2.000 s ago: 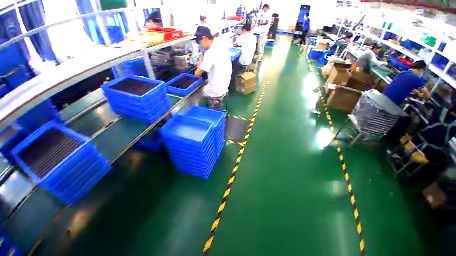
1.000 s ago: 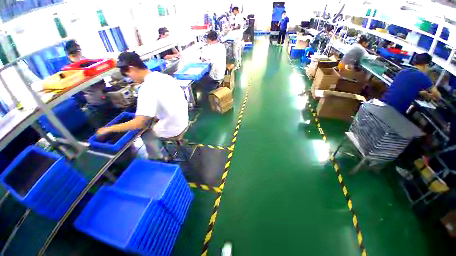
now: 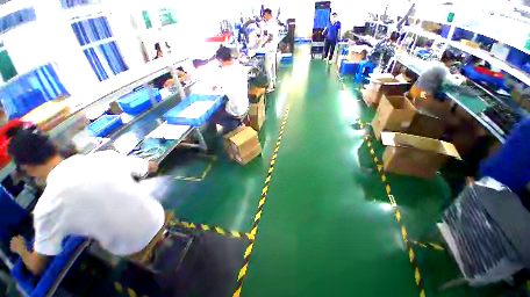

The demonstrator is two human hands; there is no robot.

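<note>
Neither of my hands is in view. At the near left, a person in a white shirt (image 3: pixel 96 200) sits bent over a blue tray (image 3: pixel 61 267), with one hand down at it. Further on along the left bench stands a blue tray (image 3: pixel 194 110) with pale contents that I cannot make out. At the near right is a stack of thin grey sheets or trays (image 3: pixel 485 232), next to a person in blue cut off by the edge.
A green aisle floor (image 3: pixel 305 191) runs ahead between yellow-black tapes. A closed carton (image 3: pixel 243 145) stands left of it. Open cartons (image 3: pixel 409 162) stand on the right. More people sit at both benches. A person in blue (image 3: pixel 331 36) stands at the far end.
The view has moved forward along the aisle. The white-shirted person is now close at the left. The stacked blue trays at the near left have left the view. The grey stack is nearer.
</note>
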